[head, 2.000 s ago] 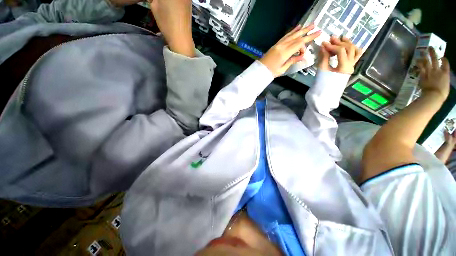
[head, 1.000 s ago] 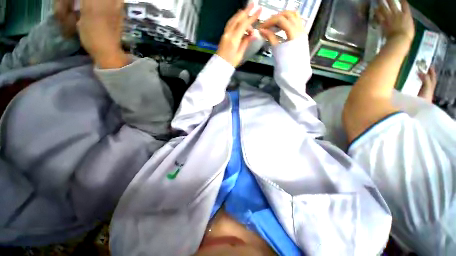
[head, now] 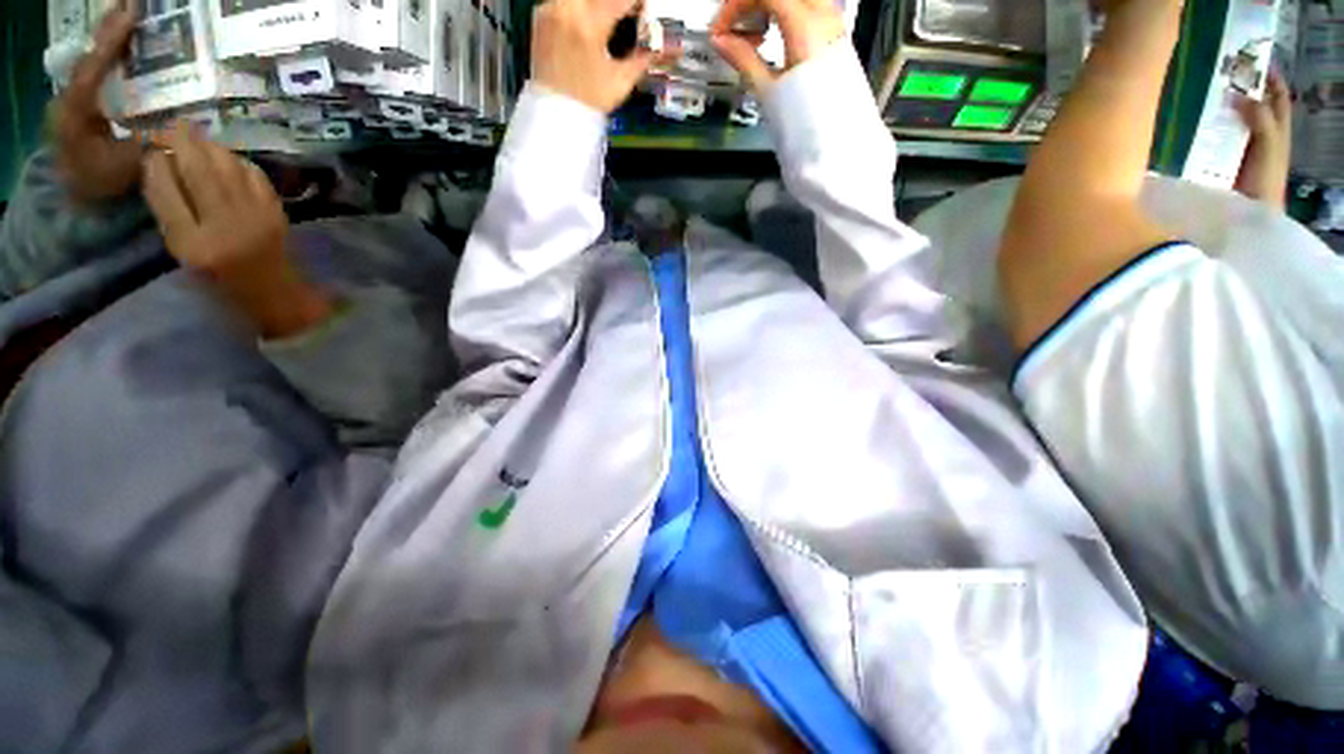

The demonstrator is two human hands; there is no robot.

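Observation:
White printed retail boxes [head: 687,56] lie at the top edge between my hands, their small white hang tabs facing me. My left hand [head: 587,53] is at the left side of these boxes, its fingers partly cut off by the top edge; a small dark patch shows beside them. My right hand [head: 781,39] is at their right side, thumb and forefinger close together over the boxes. Whether either hand holds a small piece is too blurred to tell.
Stacked white retail boxes [head: 347,44] stand at the upper left, by a neighbour's hands [head: 221,221]. A weighing scale [head: 961,92] with green displays is at the right. Another neighbour's bare arm [head: 1088,184] reaches beside it. A long box [head: 1226,111] lies farther right.
The view has shifted, so the boxes and my hands sit higher and farther left. My hands are farther apart than before. The left neighbour's hand has come down from the stacked boxes.

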